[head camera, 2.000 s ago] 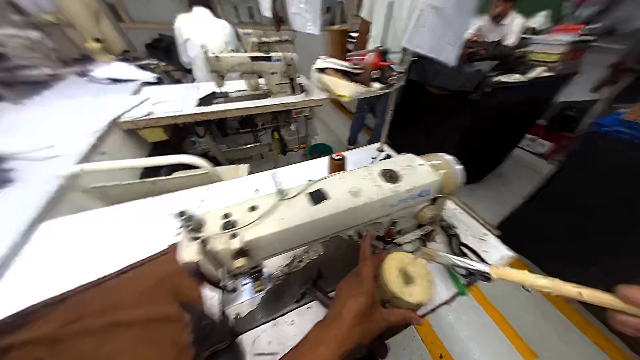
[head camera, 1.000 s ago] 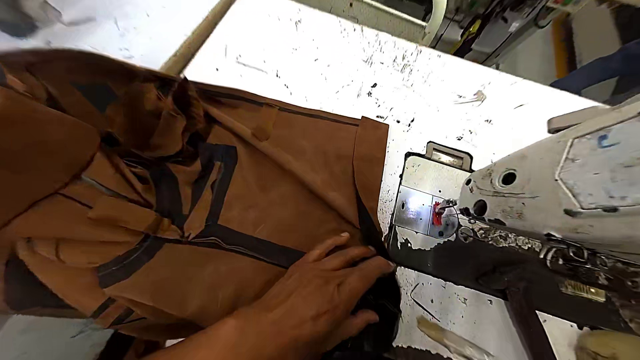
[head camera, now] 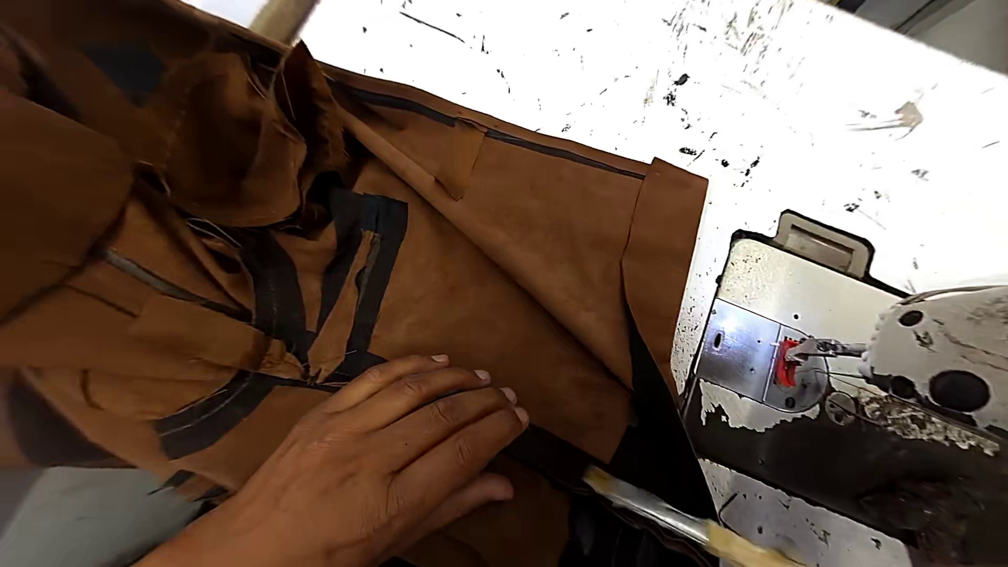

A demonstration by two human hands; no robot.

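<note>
My left hand point(head camera: 402, 457) lies flat, palm down, on a brown leather-like garment piece point(head camera: 504, 260), near a black strip along a seam. Its fingers are close together and the thumb points right. Just right of the fingertips, a flat brush point(head camera: 661, 512) with a metal ferrule reaches in from the bottom edge, its tip over the black strip. My right hand is out of view. Black strips point(head camera: 378, 268) and folded brown flaps point(head camera: 236, 150) cover the garment's left part. Its folded right edge point(head camera: 669, 236) lies beside the sewing machine's needle plate point(head camera: 736, 350).
The sewing machine head point(head camera: 945, 354) stands at the right, with a red part point(head camera: 786, 362) at the presser foot. A white, dark-marked tabletop point(head camera: 598, 71) runs behind the garment. Thread scraps point(head camera: 906, 118) lie at the upper right. A pale rod-like thing point(head camera: 283, 16) is at the top left.
My left hand has shifted left along the garment, away from its right edge. The brush has moved left, over the black strip. Two seconds ago the view showed the machine and room, with the brush in my right hand.
</note>
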